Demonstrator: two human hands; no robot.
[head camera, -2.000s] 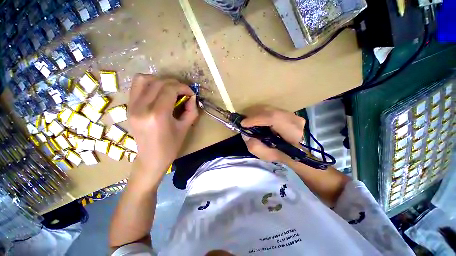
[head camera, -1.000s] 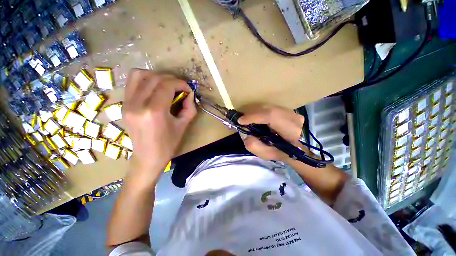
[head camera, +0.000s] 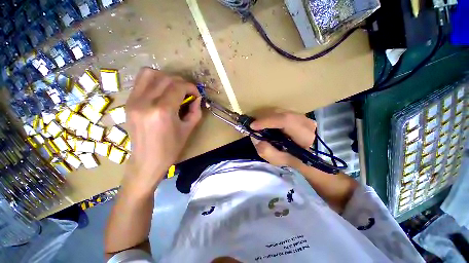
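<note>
My left hand (head camera: 163, 110) is shut on a yellow-edged battery cell (head camera: 188, 99), mostly hidden by the fingers. A small blue circuit board (head camera: 200, 89) shows just beyond the fingertips; whether the fingers touch it I cannot tell. My right hand (head camera: 284, 134) holds the black soldering iron (head camera: 293, 149) like a pen. Its metal tip (head camera: 210, 104) and the thin tube beside it point left, at the board's near edge. Solder and leads are too small to make out. A loose pile of white, yellow-edged cells (head camera: 77, 124) lies left of my left hand.
Blue boards in a blister tray (head camera: 61, 54) stand at the far left, stacked clear trays (head camera: 28, 159) at the left edge. A pale box of silver bits (head camera: 329, 18) and a black cable (head camera: 280, 51) are at the far side. A tray of cells (head camera: 432, 149) stands on the green right surface.
My hands stay close together, with the iron tip held at the board. The view shifts slightly. Nothing has visibly been taken hold of or let go.
</note>
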